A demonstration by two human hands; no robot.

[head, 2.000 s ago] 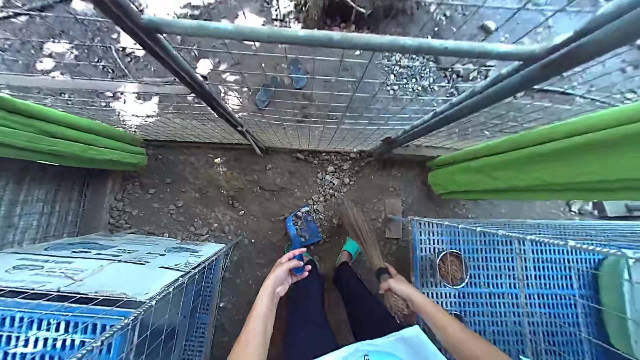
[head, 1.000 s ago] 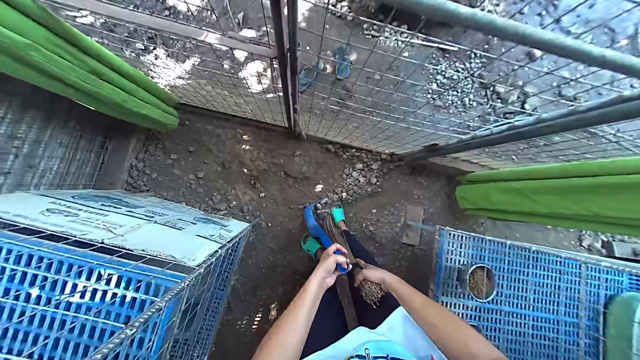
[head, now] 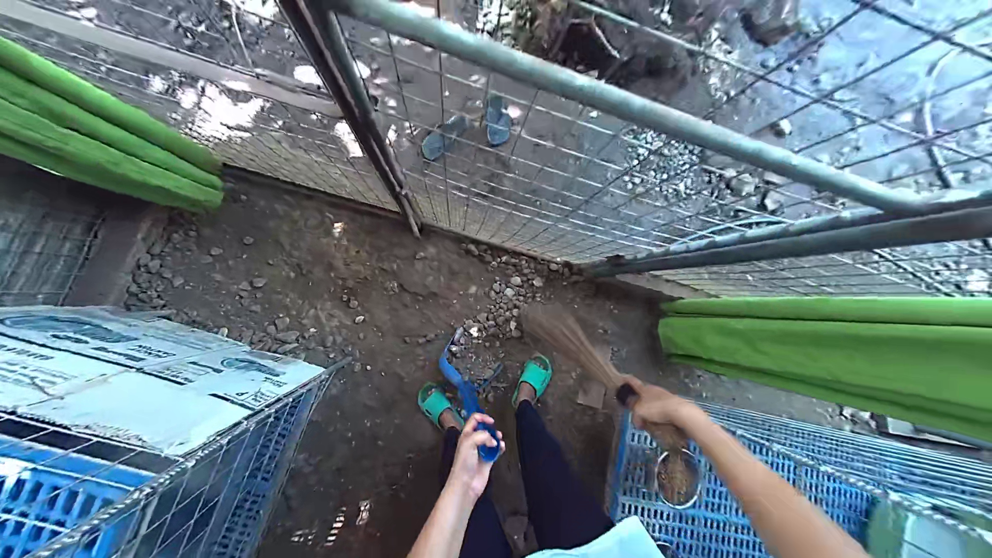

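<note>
My left hand [head: 477, 453] is closed on the handle of a blue plastic dustpan [head: 463, 381], whose pan is tilted edge-on near the ground between and ahead of my feet. My right hand [head: 659, 407] grips a bundled stick broom [head: 577, 341] at its dark binding, over the corner of the right cage. The broom's bristles, somewhat blurred, reach forward and left to a patch of pebbles [head: 508, 298] on the dirt. Green slippers [head: 535, 376] are on my feet, either side of the dustpan.
Wire mesh fence panels with a metal rail [head: 620, 97] stand ahead, slippers [head: 497, 120] beyond them. Green cloth [head: 821, 341] hangs at both sides. On the left, cardboard [head: 178, 387] covers a wire cage; on the right, a blue slatted cage floor [head: 725, 511] has a metal bowl [head: 677, 478].
The broom has swung from beside the dustpan out to the right, and my hands have moved apart. The dustpan has turned edge-on since the earliest frame. The view has shifted.
</note>
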